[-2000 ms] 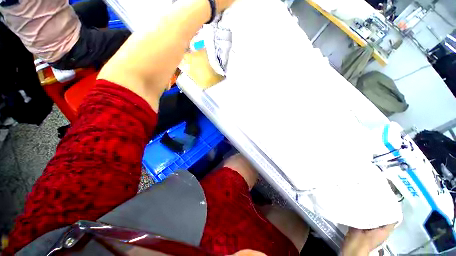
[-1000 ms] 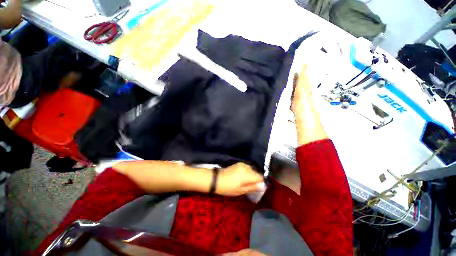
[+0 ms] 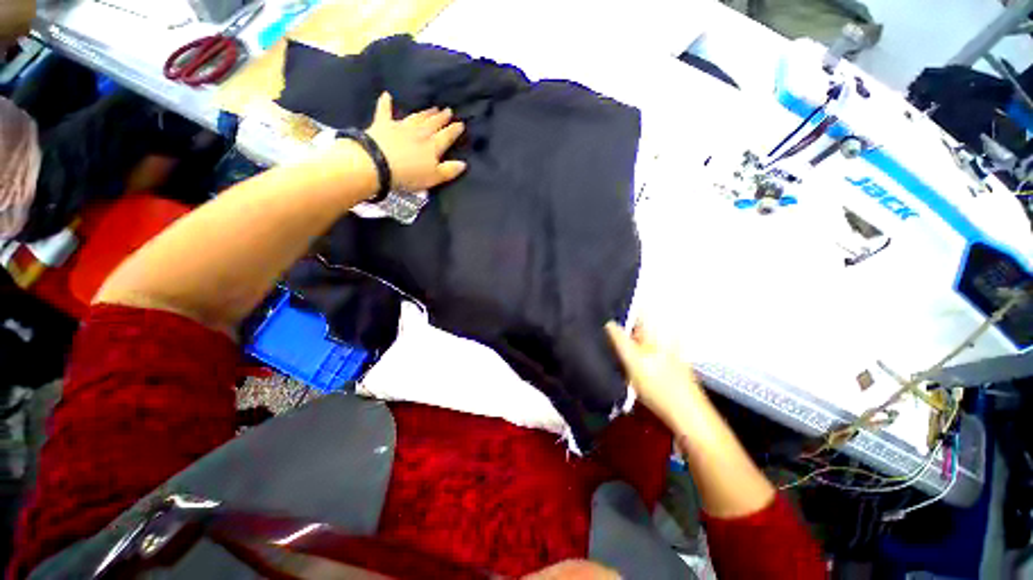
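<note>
A black garment panel [image 3: 532, 193] lies spread over the white table and hangs over its front edge towards my lap. A white layer [image 3: 453, 368] shows beneath its lower edge. My left hand [image 3: 417, 147] lies on the panel's left part with its fingers apart, palm down. My right hand [image 3: 651, 360] is at the panel's lower right corner, with the thumb over the cloth edge; the fingers are partly hidden, and the cloth appears pinched there. The white machine [image 3: 884, 204] stands to the right, its needle area [image 3: 765, 187] apart from the cloth.
Dark-red scissors [image 3: 204, 59] and a tan sheet [image 3: 351, 25] lie at the table's far left. A blue crate [image 3: 300, 340] is below the front edge. Loose cords [image 3: 895, 419] hang at the right table corner. A person's pink sleeve [image 3: 17, 170] and a red stool [image 3: 125, 244] are at left.
My left hand has moved from the near edge up onto the panel's left part. My right hand has come down from beside the machine to the lower right corner. The panel lies flatter and further up the table.
</note>
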